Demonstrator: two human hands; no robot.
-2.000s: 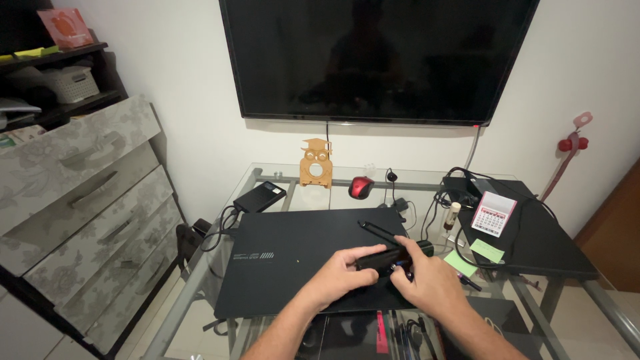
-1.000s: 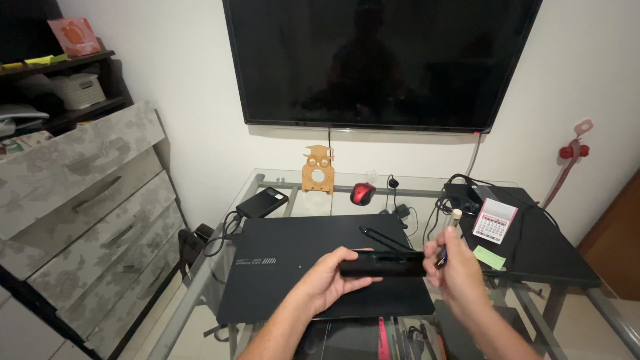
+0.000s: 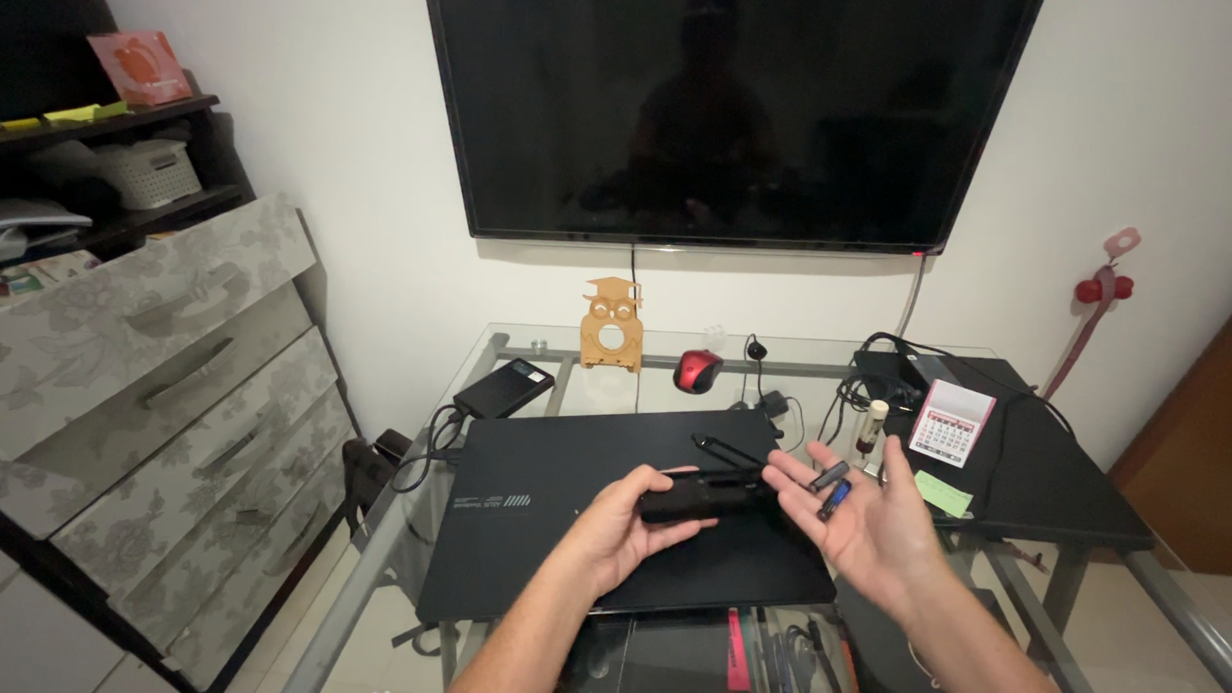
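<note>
My left hand [image 3: 626,529] grips a small black case [image 3: 698,496] above the closed dark laptop [image 3: 577,568]. My right hand [image 3: 861,520] is turned palm up beside it, with two small dark cylindrical pieces [image 3: 834,488] that look like batteries resting on its fingers; one has a blue part. A slim black hinged piece [image 3: 727,450] lies at the laptop's back right, partly behind the case. What is inside the case cannot be seen.
Around the laptop on the glass desk [image 3: 500,346] are a black drive box [image 3: 504,387], a wooden owl figure [image 3: 612,327], a red mouse [image 3: 697,371] and a small bottle [image 3: 872,426]. At right, a black panel [image 3: 1049,462] holds cables, a small calendar [image 3: 951,423] and green notes [image 3: 943,493].
My right hand, closed and upright one second ago, has turned over and spread, showing the small cylinders on it. My left hand keeps hold of the black case.
</note>
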